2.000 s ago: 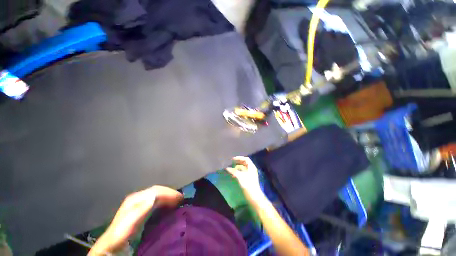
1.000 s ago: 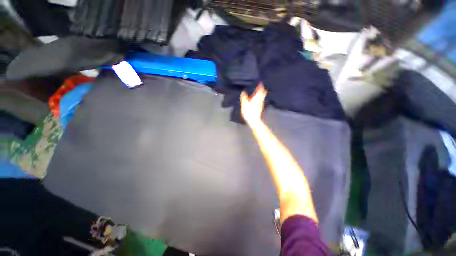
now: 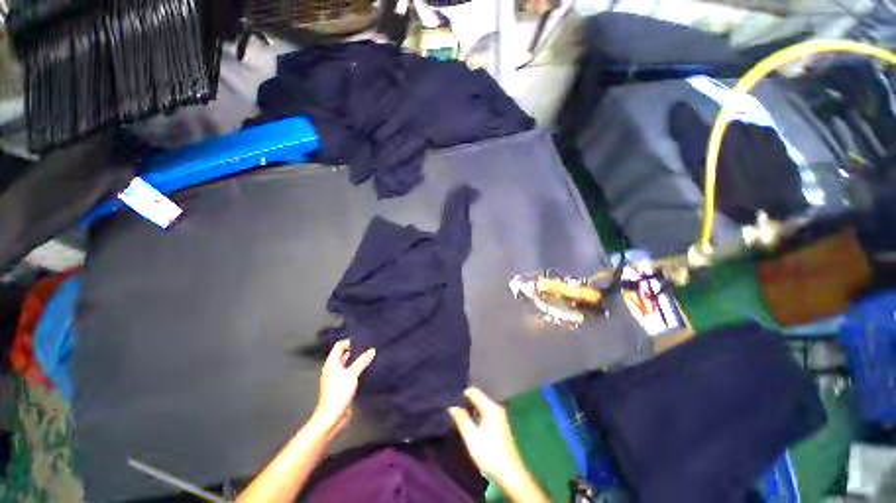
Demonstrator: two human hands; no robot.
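Observation:
A crumpled navy garment [image 3: 413, 314] lies on the grey padded table [image 3: 216, 285] in front of me, with a narrow end pointing to the far side. My left hand [image 3: 342, 378] is at its near left edge, fingers apart; whether it pinches the cloth is unclear. My right hand [image 3: 483, 427] is just off its near right corner, fingers apart and empty. The steam iron [image 3: 558, 297], silver with a tan handle, lies at the table's right side, beside a white card with red and blue print [image 3: 648, 297].
A navy garment heap [image 3: 413, 103] lies at the far edge, beside a long blue case [image 3: 236, 155] and a phone [image 3: 150, 202]. A yellow hose [image 3: 715, 157] arches at right. A flat navy stack [image 3: 698, 403] is low right. Black hangers [image 3: 118, 74] hang far left.
A navy garment now lies mid-table. My right hand has come back from the heap to the near edge, and my left hand is in view again. The view has shifted right, showing the iron.

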